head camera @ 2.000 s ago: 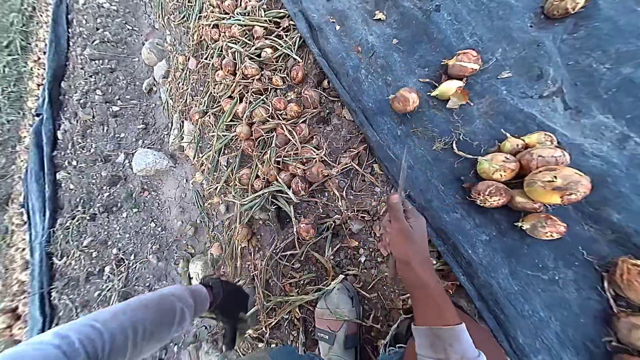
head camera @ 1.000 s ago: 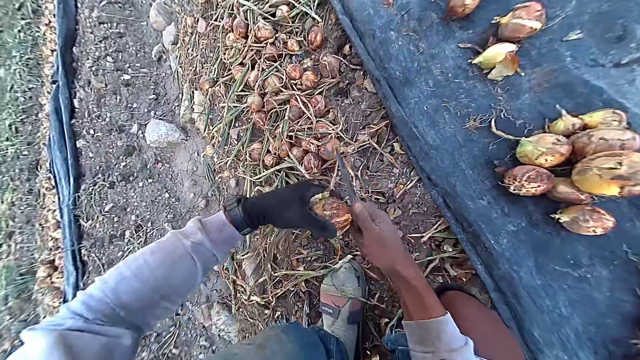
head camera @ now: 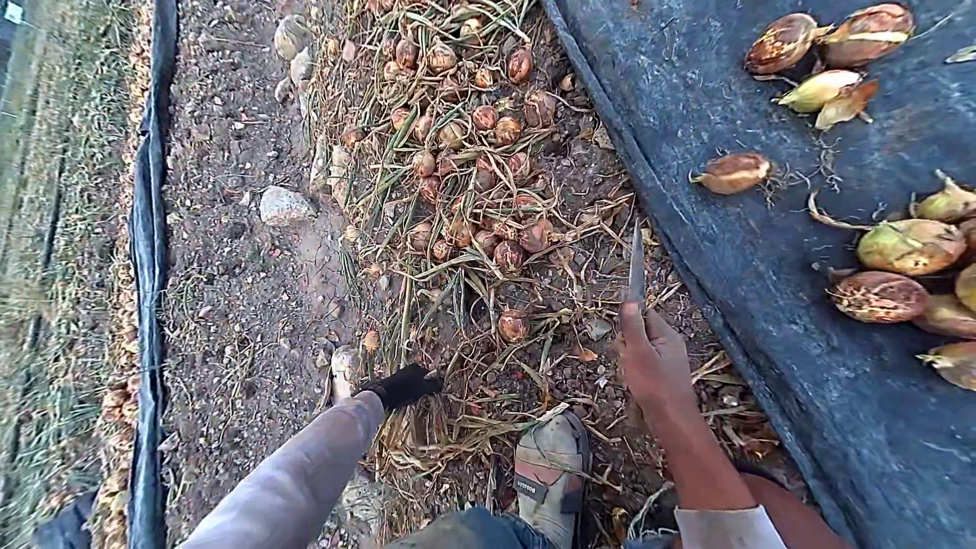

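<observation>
In my bare right hand (head camera: pixel 652 351) is a knife (head camera: pixel 637 263), its blade pointing up and away from me. My left hand (head camera: pixel 404 386), in a black glove, hangs low over dry onion leaves (head camera: pixel 412 435); its fingers are mostly hidden, so whether it holds anything does not show. Beyond both hands lies a row of onions (head camera: pixel 509 256) with their tops on the soil, and a single onion (head camera: pixel 513 325) sits nearer, between the hands. Several trimmed onions (head camera: pixel 911 246) rest on the dark sheet at the right, one onion (head camera: pixel 733 173) apart from them.
A dark ground sheet (head camera: pixel 732 282) slants along the right side. My shoe (head camera: pixel 550 473) stands on the leaf litter between my hands. Pale stones (head camera: pixel 285 206) lie on the bare soil to the left, bordered by a folded dark sheet (head camera: pixel 149 267) and grass.
One second ago my gloved left hand held an onion beside the knife; now it is lower and away from my right hand. One more onion lies on the sheet near the upper group.
</observation>
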